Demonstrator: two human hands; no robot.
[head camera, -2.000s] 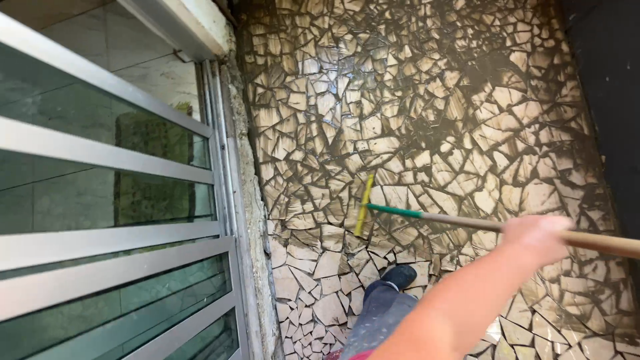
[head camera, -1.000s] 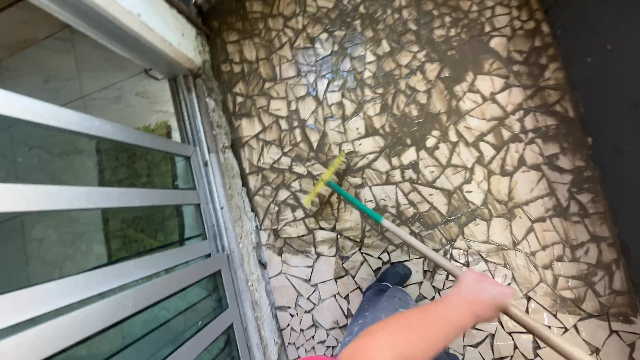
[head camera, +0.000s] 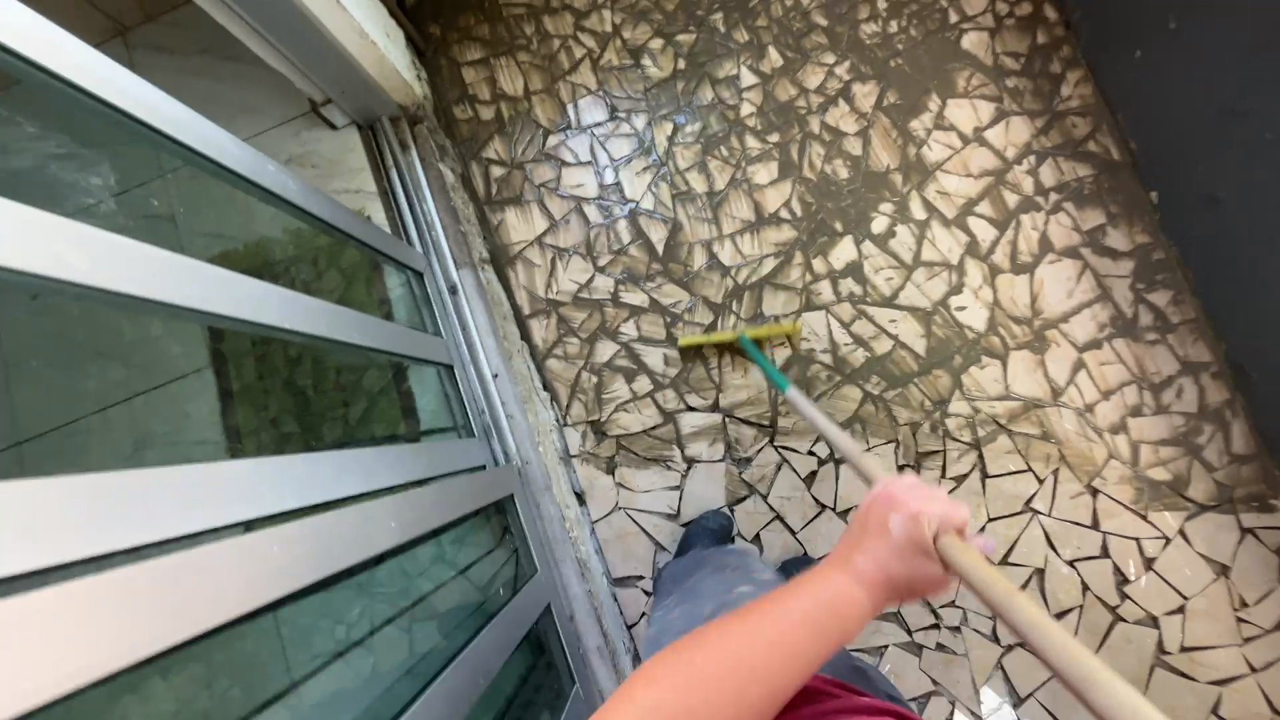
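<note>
My left hand (head camera: 905, 540) is closed around the pale wooden handle (head camera: 1050, 625) of a long-handled floor squeegee. The handle runs from the lower right edge up to a green socket (head camera: 765, 365) and a narrow yellow head (head camera: 738, 336), which lies on the floor of broken tile pieces (head camera: 880, 330). Brown, wet-looking slurry covers the tiles around and beyond the head and fills the joints there. Nearer my feet the pieces are paler, with dark gaps between them. My right hand is out of view, as is the handle's far end.
A glazed metal door or gate with silver bars (head camera: 230, 460) runs along the left, beside a metal track and rough sill (head camera: 530, 420). A dark wall (head camera: 1190, 150) bounds the right side. My dark shoe (head camera: 705, 530) stands on the paler tiles near the sill.
The squeegee head has turned from steeply slanted to nearly level in the view, and its handle now slopes more steeply than two seconds ago. My left hand has stayed on the handle.
</note>
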